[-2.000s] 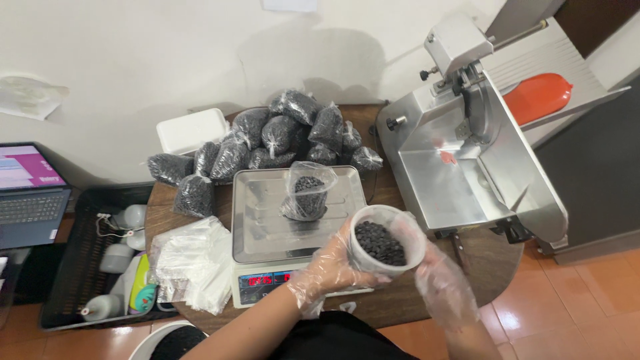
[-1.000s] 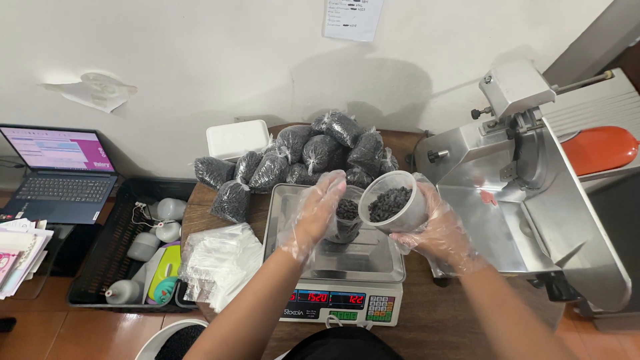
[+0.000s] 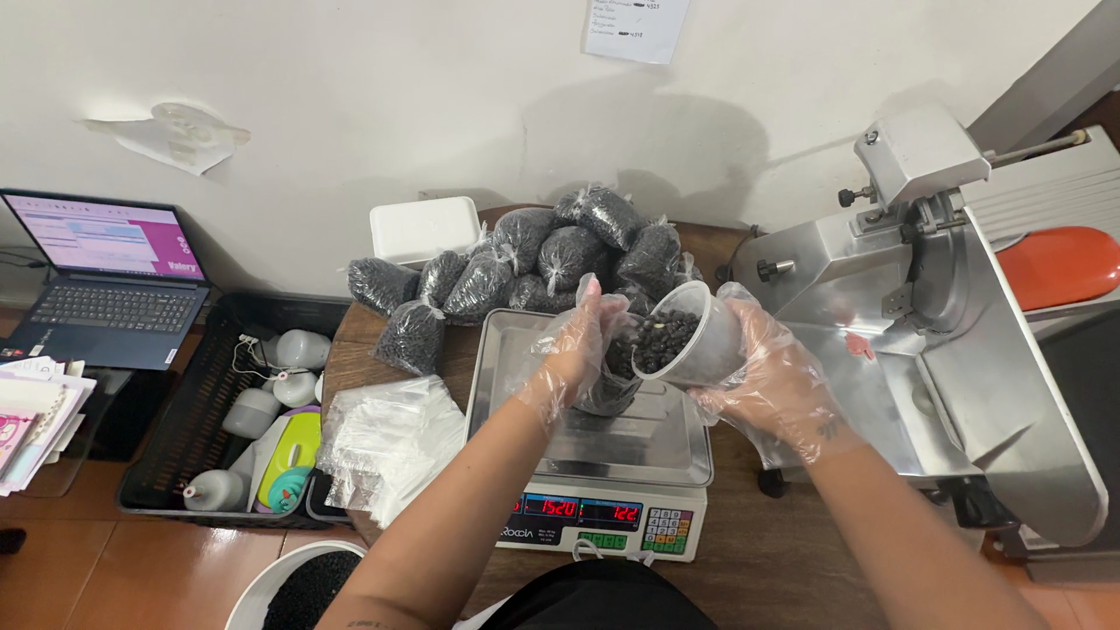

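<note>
Clear plastic gloves cover both hands. My right hand (image 3: 770,376) grips a translucent plastic tub (image 3: 710,346), tilted left with black beans (image 3: 667,339) at its mouth. The mouth meets the opening of a clear plastic bag (image 3: 607,395) that holds dark beans and stands on the steel pan of a digital scale (image 3: 647,455). With its fingers up, my left hand (image 3: 573,346) holds the bag's upper left side; part of its grip is hidden. Tied bags of black beans (image 3: 573,254) lie heaped behind the scale.
Flat plastic bags (image 3: 394,446) lie left of the scale, a white foam tray (image 3: 424,229) behind. A metal meat slicer (image 3: 901,376) stands at right. On the left are a black crate (image 3: 166,437) with bottles, a laptop (image 3: 109,297) and a white bucket (image 3: 262,577) of dark beans.
My left hand has gone from the tub to the bag on the scale. The tub, held in my right hand, has come to the bag's mouth and tilted toward it. The view has shifted.
</note>
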